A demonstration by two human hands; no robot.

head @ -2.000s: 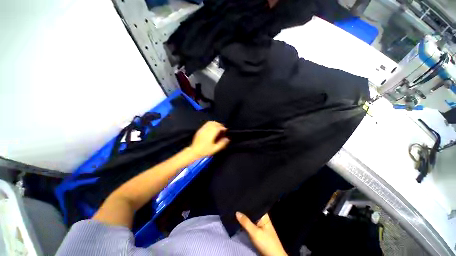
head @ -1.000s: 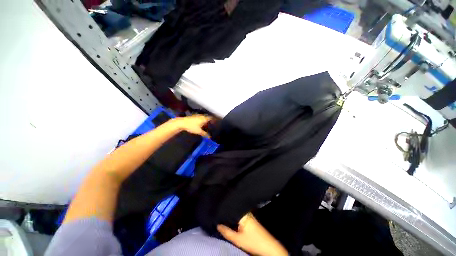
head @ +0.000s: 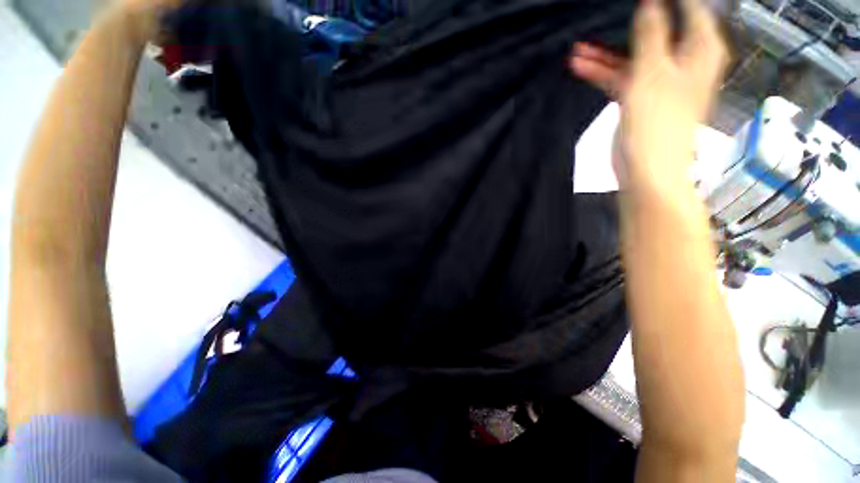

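Observation:
A large black garment is held up and spread between my two raised hands, and hangs in folds across the middle of the view. My left hand is at the top left, blurred and cut off by the frame edge, at the garment's upper corner. My right hand is at the top right, fingers bent on the cloth's upper edge, also blurred. Lower right, black cloth lies on the table beside the white sewing machine. My right forearm and the cloth hide the needle area.
A blue crate with black pieces stands below left. A perforated grey post and pale panel are at the left. The white table bears a brassy loop with a black strap. Denim shows behind.
Both hands have risen from low in front of me to the top of the view, lifting and spreading the black garment, which now covers most of the table.

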